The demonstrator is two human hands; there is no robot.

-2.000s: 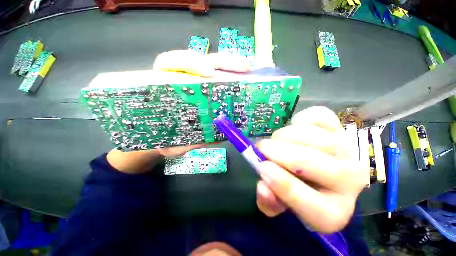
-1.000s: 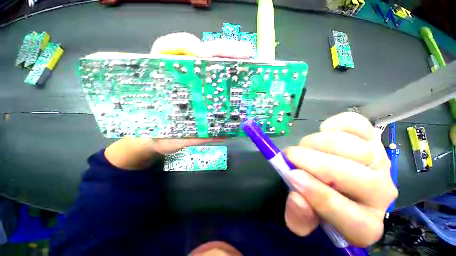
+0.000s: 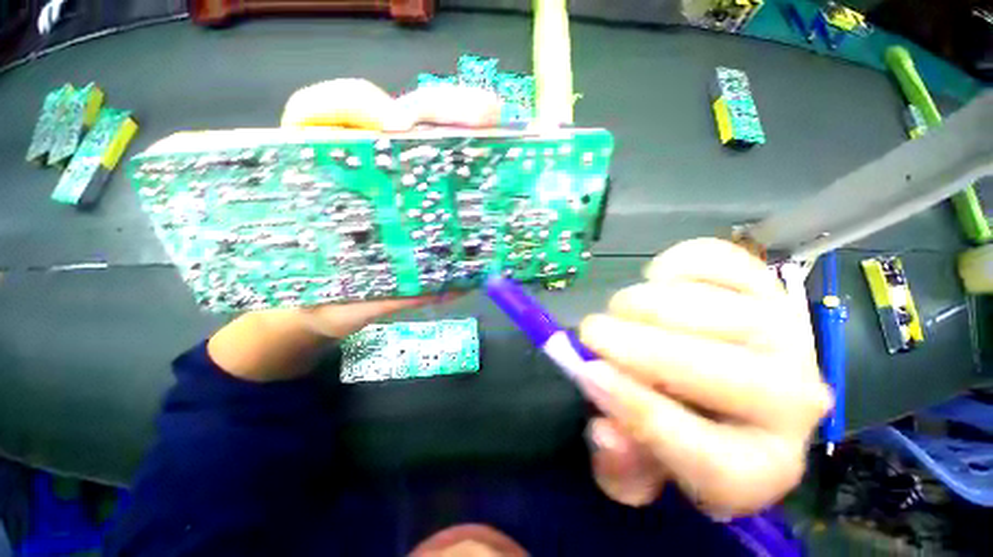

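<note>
A power supply board (image 3: 370, 223) is held up in front of me, its green solder side facing me. My left hand (image 3: 267, 339) is shut on it, with fingers over its top edge and the palm side below; the middle of the hand is hidden behind the board. My right hand (image 3: 713, 375) is shut on a purple marker pen (image 3: 530, 318). The pen's tip is at the board's lower edge, right of its middle; I cannot tell if it touches.
A flat pale green board (image 3: 411, 349) lies near my body. Waiting boards (image 3: 477, 76) are beside the yellow-green bar (image 3: 553, 65). Other boards lie at left (image 3: 96, 158) and right (image 3: 739, 107). A metal post (image 3: 871, 180) slants in above a blue tool (image 3: 833, 354).
The pen tip has moved over the board's face, first right and down, then left to its lower edge. The held board has shifted slightly left in view and its tilt has changed.
</note>
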